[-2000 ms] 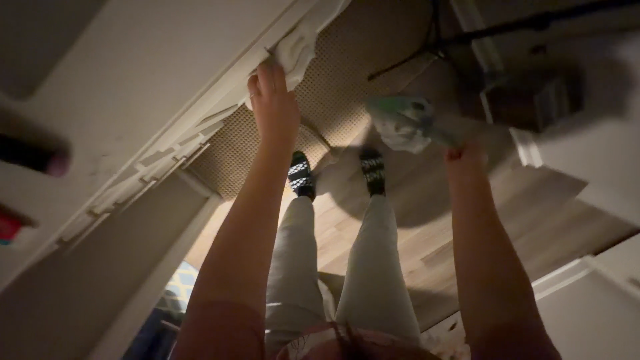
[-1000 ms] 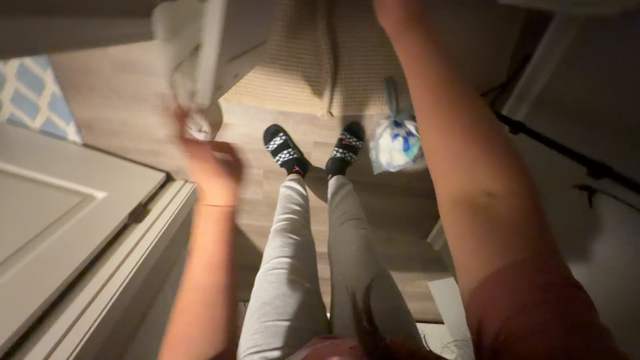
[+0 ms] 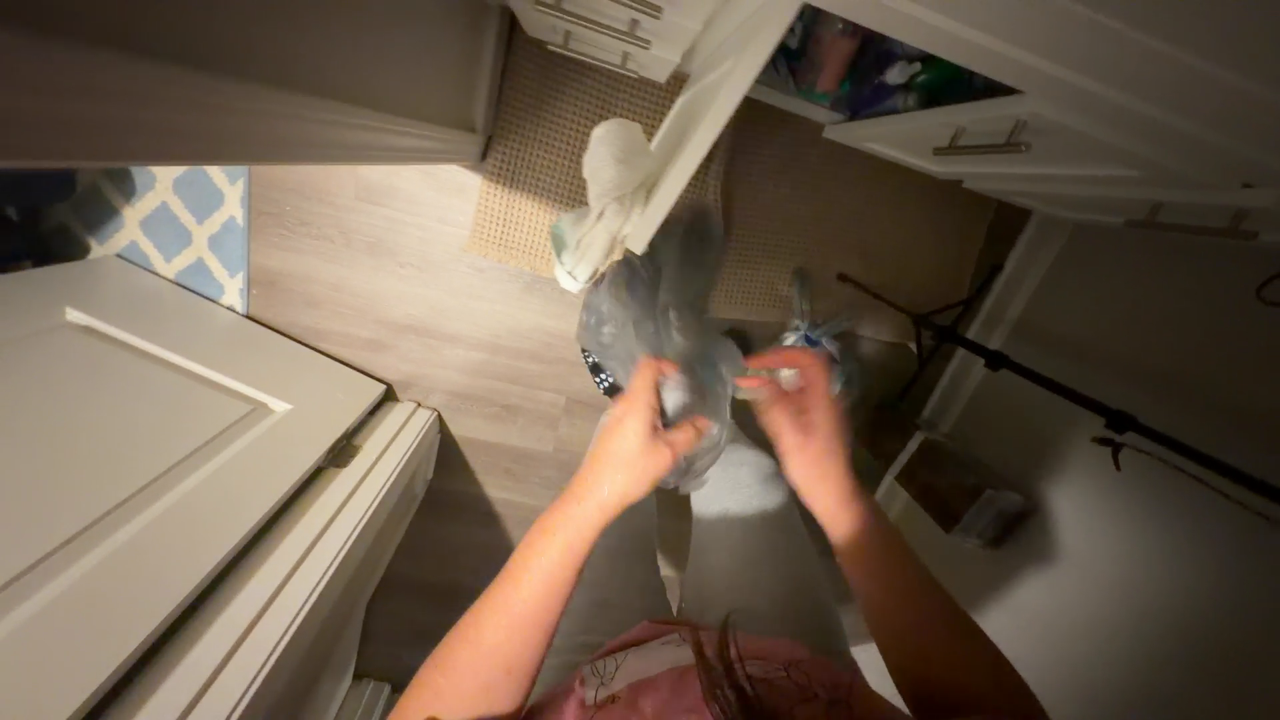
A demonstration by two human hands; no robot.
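A thin, grey translucent plastic bag (image 3: pixel 640 310) is spread in front of my legs. My left hand (image 3: pixel 640 435) grips its near part between thumb and fingers. My right hand (image 3: pixel 800 410), blurred, is at the bag's right edge with fingers bent; whether it pinches the plastic cannot be told. Beyond the right hand, a tied plastic bag (image 3: pixel 815 340) with whitish and blue contents rests on the floor, partly hidden. A white cloth (image 3: pixel 610 190) hangs over the edge of an open cabinet door (image 3: pixel 700 110), just beyond the grey bag.
An open cabinet (image 3: pixel 880 75) holds several bottles at the top right. Beige woven mats (image 3: pixel 560 130) lie on the wood-look floor (image 3: pixel 370 260). A blue patterned rug (image 3: pixel 205 225) and a panelled door (image 3: pixel 150 420) are at left. A black stand (image 3: pixel 1060 395) leans at right.
Both hands have come together in front of my legs, and the grey bag is now between them. One second ago they were apart, the left low at left and the right high up.
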